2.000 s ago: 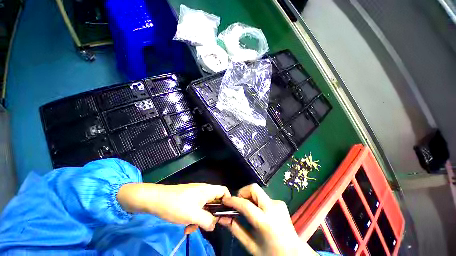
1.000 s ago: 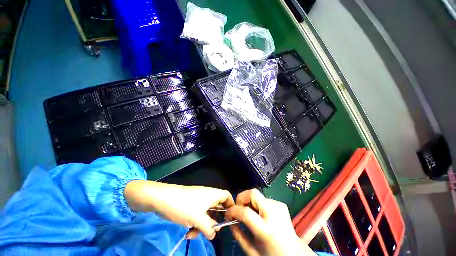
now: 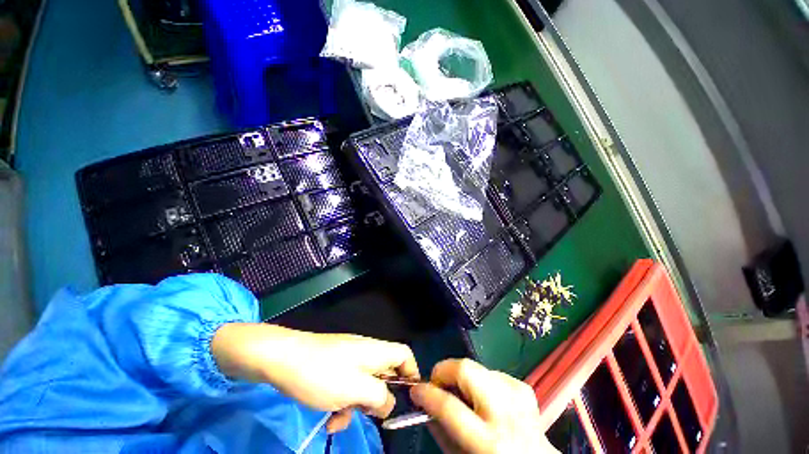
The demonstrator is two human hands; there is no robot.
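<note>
My left hand [image 3: 333,365], bare with a blue cuff, pinches a thin dark piece [image 3: 401,380], which looks like a phone frame seen edge-on. My right hand [image 3: 483,406], bare, meets it from the right, its fingertips at the piece's right end. A short silvery bar [image 3: 406,420] juts left from under my right fingers; whether it is a tool or part of the frame cannot be told. A slim pale rod or cord [image 3: 314,433] shows below my left hand. The fingers hide most of the work.
Two black blister trays [image 3: 253,213] [image 3: 443,257] lie ahead, the right one bearing a clear bag [image 3: 443,164]. Behind are white bags [image 3: 364,34] and a white roll [image 3: 390,93]. Slivers [image 3: 541,306] lie beside a red-orange tray [image 3: 612,346]. A blue stool [image 3: 253,53] stands upper left.
My right hand has shifted slightly right and down, its fingers closer together. The silvery bar between the hands has dropped lower and shows more clearly. The trays shift slightly with the camera.
</note>
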